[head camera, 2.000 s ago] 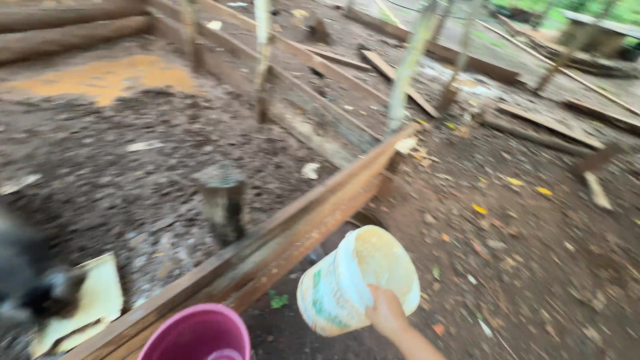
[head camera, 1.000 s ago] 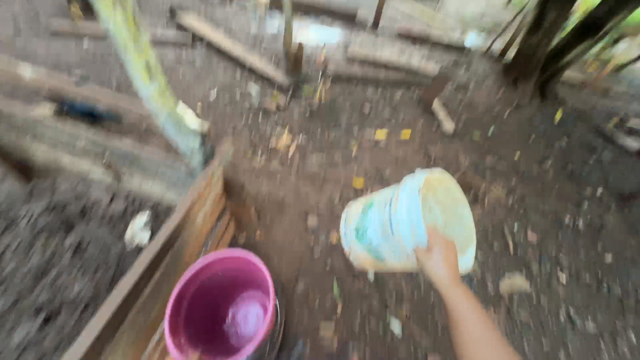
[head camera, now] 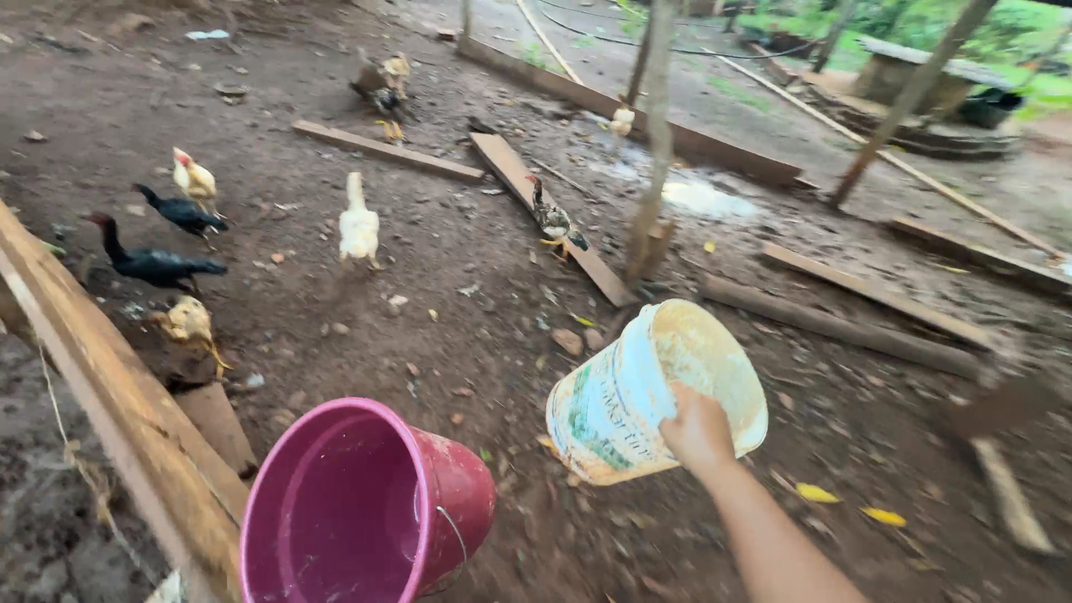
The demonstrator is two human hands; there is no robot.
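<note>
My right hand [head camera: 697, 427] grips the rim of a white plastic bucket [head camera: 607, 414] with green printing and dirt stains. The bucket is tipped on its side in the air, its mouth facing right, and pale residue coats its inside. At the lower left a magenta plastic bucket [head camera: 456, 486] with a thin wire handle leans with its mouth toward me; a little shine shows at its bottom. My left hand is out of the picture, so what it holds cannot be seen.
A wooden rail [head camera: 126, 377] runs along the left. Chickens stand on the dirt, among them a white one [head camera: 358, 226], a black one [head camera: 155, 264] and a speckled one [head camera: 553, 219] by a plank [head camera: 511, 172]. A post [head camera: 657, 142] rises beyond the white bucket; a log [head camera: 837, 327] lies right.
The view has swung, and several chickens now show that the earlier frames do not. My right hand keeps its hold on the white bucket, and the magenta bucket remains at the lower left.
</note>
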